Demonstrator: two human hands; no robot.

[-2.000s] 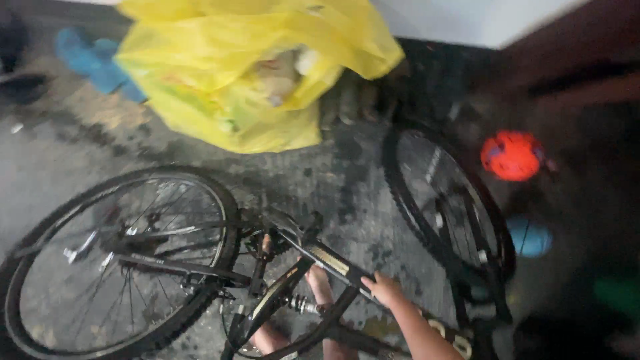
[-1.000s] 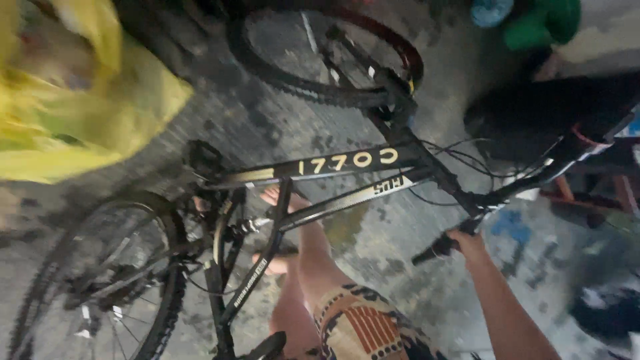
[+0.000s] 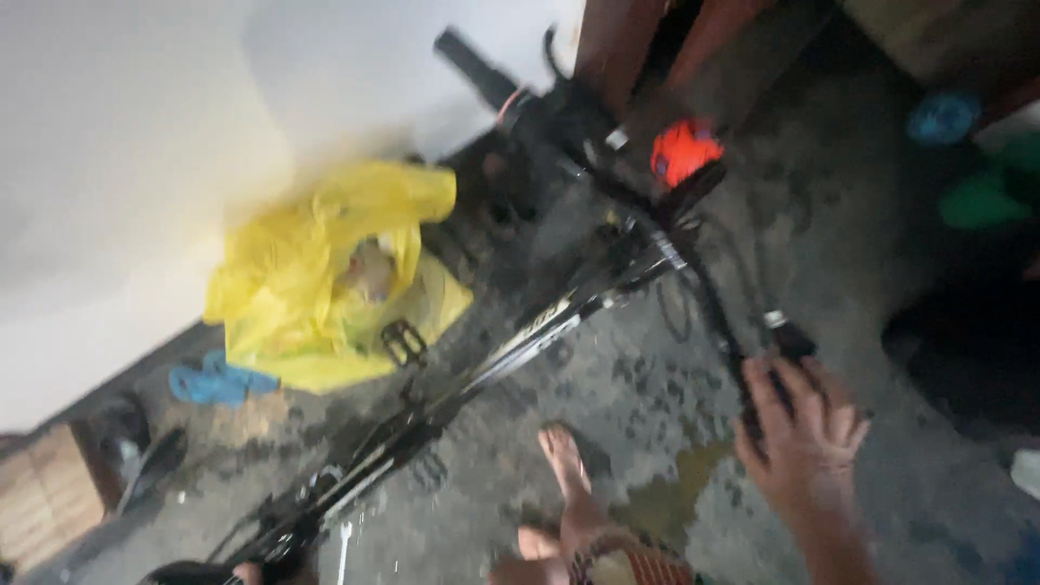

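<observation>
A black bicycle with a pale-marked frame (image 3: 528, 341) stands roughly upright, seen from above and blurred. Its handlebar (image 3: 707, 284) runs from the upper middle down to the right. My right hand (image 3: 804, 431) is around the near handlebar grip, fingers over the grip and brake lever. At the bottom left edge, a small part of my left hand (image 3: 248, 574) shows against the black saddle (image 3: 183, 574); the rest of that hand is out of view. One pedal (image 3: 403, 343) sticks out beside a yellow plastic bag. The wheels are mostly hidden or indistinct.
The yellow bag (image 3: 284, 301) sits by the white wall (image 3: 122, 162), with a blue item (image 3: 219, 380) beside it. An orange-red object (image 3: 685, 153) lies beyond the handlebar. Green (image 3: 983, 199) and blue (image 3: 944, 118) objects are at right. My bare feet (image 3: 562, 455) are on the wet floor.
The bicycle has come up from lying low on its side to roughly upright. My right hand stays at the handlebar end, and part of my left hand has come into view by the saddle. The view has turned strongly.
</observation>
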